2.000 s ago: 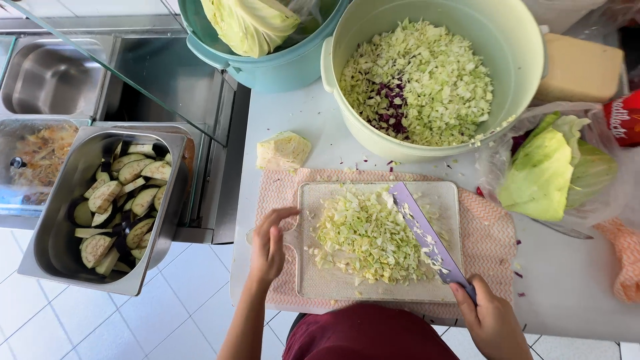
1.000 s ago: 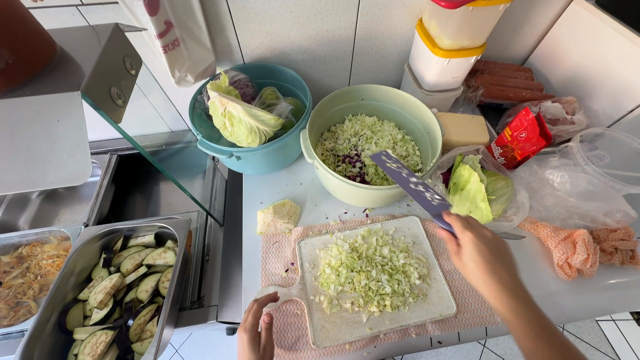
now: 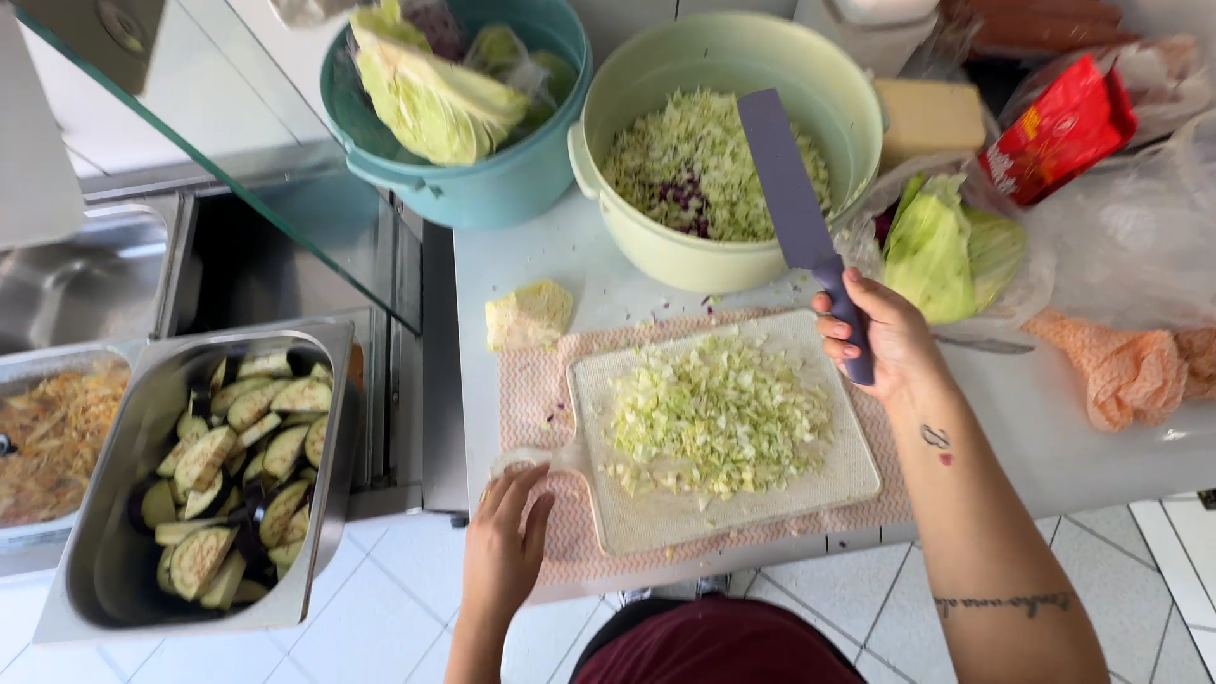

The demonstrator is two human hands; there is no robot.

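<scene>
A purple knife (image 3: 788, 190) is gripped by its handle in my right hand (image 3: 879, 332), its blade raised over the edge of a pale green tub (image 3: 627, 228). That tub holds chopped cabbage (image 3: 703, 161) with some purple bits. My left hand (image 3: 513, 532) rests at the handle of a white cutting board (image 3: 731, 522); whether its fingers grip the handle is unclear. Chopped cabbage (image 3: 717, 418) lies spread on the board, which sits on a patterned cloth (image 3: 532, 399). A cabbage chunk (image 3: 528, 315) lies beyond the cloth's left corner.
A teal tub (image 3: 456, 195) holds a cut cabbage (image 3: 437, 100). At left, a steel pan (image 3: 328, 456) contains eggplant pieces (image 3: 204, 465) beside a glass panel (image 3: 218, 171). To the right are bagged cabbage (image 3: 936, 252), a red packet (image 3: 1059, 128), another knife (image 3: 983, 344) and an orange cloth (image 3: 1130, 370).
My right hand has raised the purple knife from the cutting board, where it lay against the chopped cabbage two seconds ago. The knife now points up and away. The view has shifted.
</scene>
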